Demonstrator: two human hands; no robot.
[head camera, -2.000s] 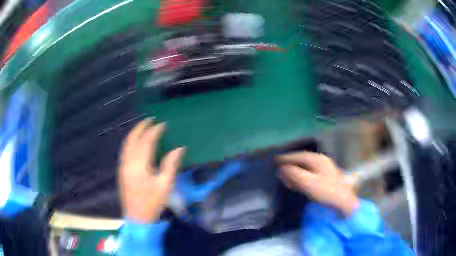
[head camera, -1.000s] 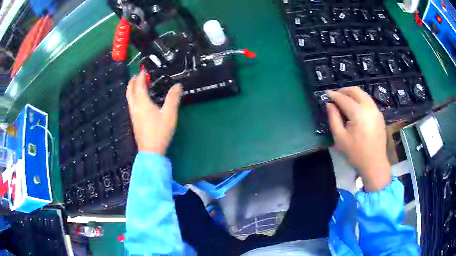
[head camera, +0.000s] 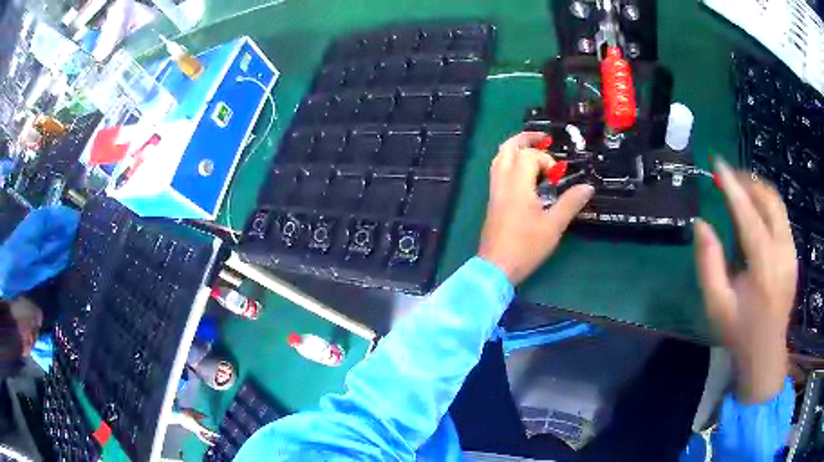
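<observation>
The black clamping fixture (head camera: 623, 212) stands on the green bench with its red handle (head camera: 619, 90) upright. My left hand (head camera: 529, 212) is at the fixture's left side, fingers by the red-tipped toggle clamp (head camera: 557, 170); whether it grips the clamp or a part is unclear. My right hand (head camera: 754, 262) is blurred, fingers apart and apparently empty, just right of the fixture by the right clamp's red tip (head camera: 718, 179). A black blister tray (head camera: 370, 135) lies left of the fixture, with several modules (head camera: 361, 238) in its front row.
A white cylinder (head camera: 678, 126) stands behind the right clamp. A filled tray (head camera: 779, 144) is at the far right. A blue-and-white control box (head camera: 199, 135) is at the left. Red-and-white bottles (head camera: 316, 348) lie lower left. Another person's blue sleeve (head camera: 38, 248) shows at the left edge.
The view has turned left, so the fixture now appears further right. My right hand has left the right tray and is beside the fixture. My left hand is now closer in at the left clamp.
</observation>
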